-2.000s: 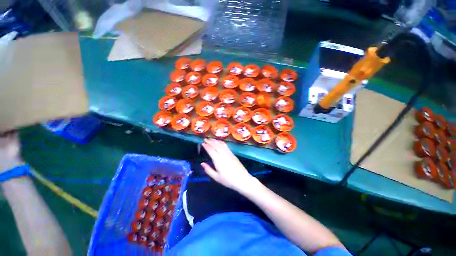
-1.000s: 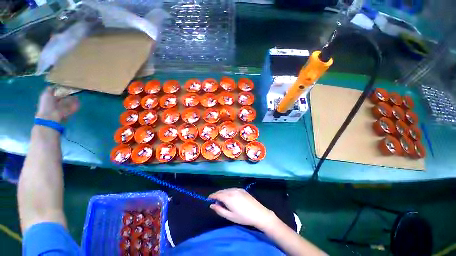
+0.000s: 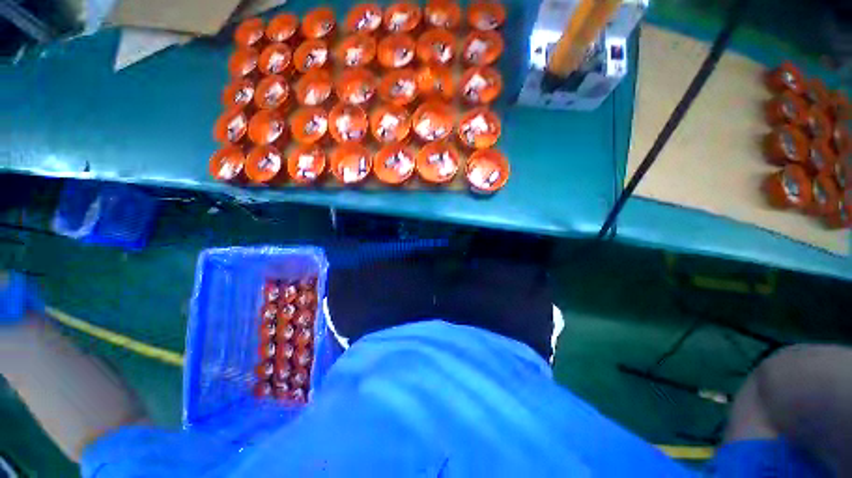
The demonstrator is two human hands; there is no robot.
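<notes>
Rows of orange-red round housings (image 3: 350, 162) with white and dark parts inside stand on a cardboard sheet at the bench's front edge. A blue crate (image 3: 220, 327) below holds more housings (image 3: 288, 338) in rows. My left forearm is blurred at the left edge, with a blue wrist band (image 3: 13, 297); the hand itself is cut off. Only part of my right arm shows at the lower right; the right hand is out of the picture. Neither hand touches the visible housings.
An orange electric screwdriver (image 3: 581, 35) leans over a blue-and-white box (image 3: 612, 65). Its black cable crosses the right cardboard (image 3: 696, 140), which carries a group of housings (image 3: 787, 145). Loose cardboard (image 3: 177, 13) lies rear left. Another blue crate (image 3: 105, 215) is under the bench.
The loose cardboard was laid rear left, and my left hand has since left it and moved out of view. My right hand has left my lap. The view has tilted down.
</notes>
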